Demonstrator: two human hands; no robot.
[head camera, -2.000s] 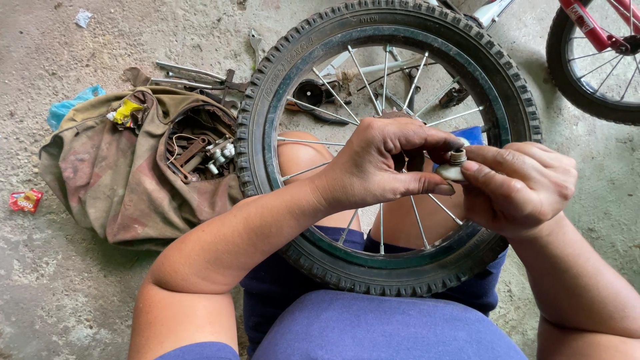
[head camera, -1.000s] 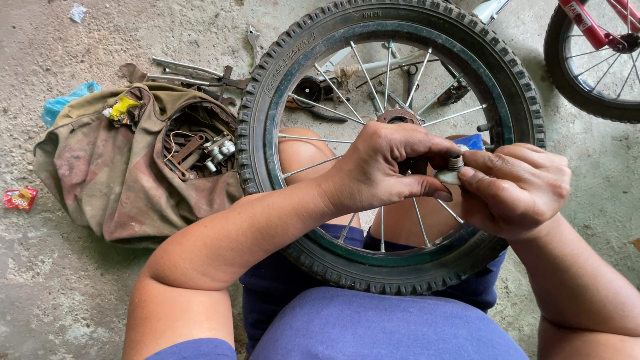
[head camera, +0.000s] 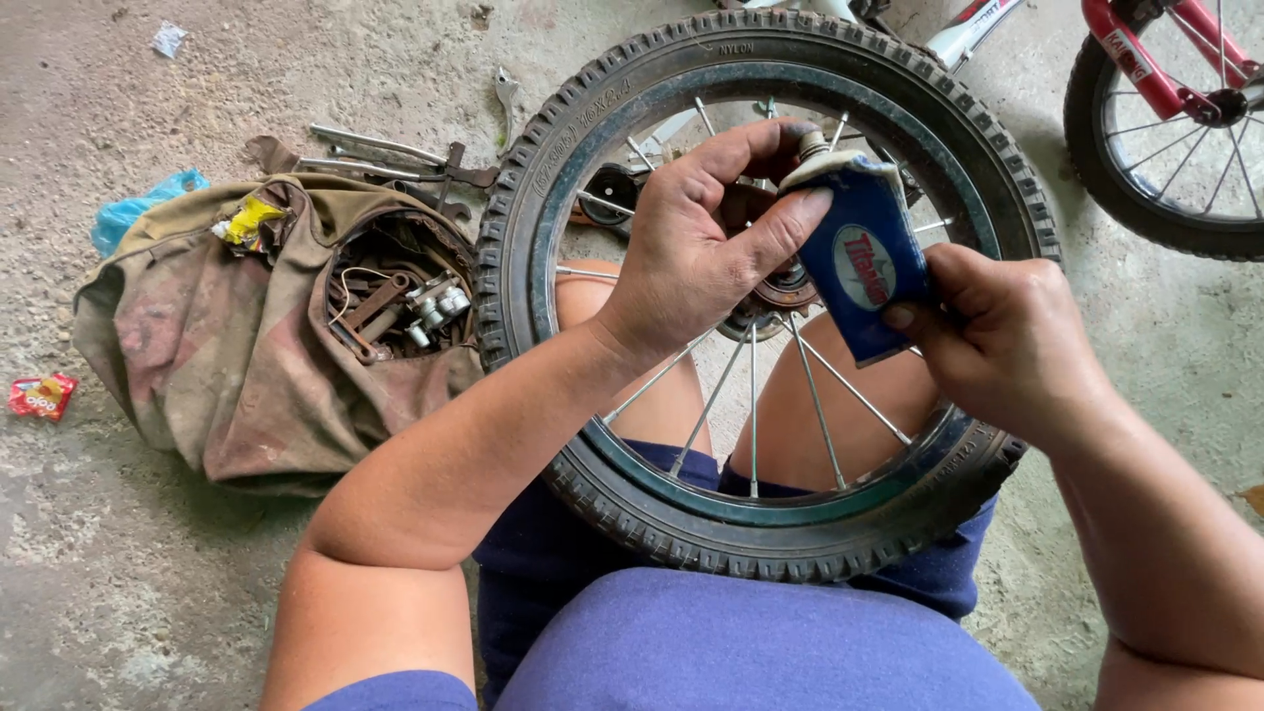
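Both hands hold a blue squeeze tube (head camera: 857, 259) with white upper end and a threaded neck, above a bicycle wheel. My left hand (head camera: 726, 222) pinches its neck end between thumb and fingers. My right hand (head camera: 1002, 331) grips its lower right part, thumb on the front. Under the hands, the wheel lies across my thighs, with a knobby black tire (head camera: 691, 538), a dark green rim (head camera: 765, 509) and metal spokes. A rusty sprocket (head camera: 785, 291) at the hub is partly hidden by the left hand and the tube.
A stained cloth bag (head camera: 227, 375) with rusty tools and bolts lies left of the wheel, wrenches (head camera: 385, 163) beyond it. Another wrench (head camera: 507, 99) lies near the tire. A red bicycle fork (head camera: 1145, 64) with its wheel stands at upper right. A red wrapper (head camera: 41, 395) is at far left.
The blue tube, mostly hidden behind the hands before, now stands in plain view over the wheel. My right hand has moved from the neck down to the tube's lower part.
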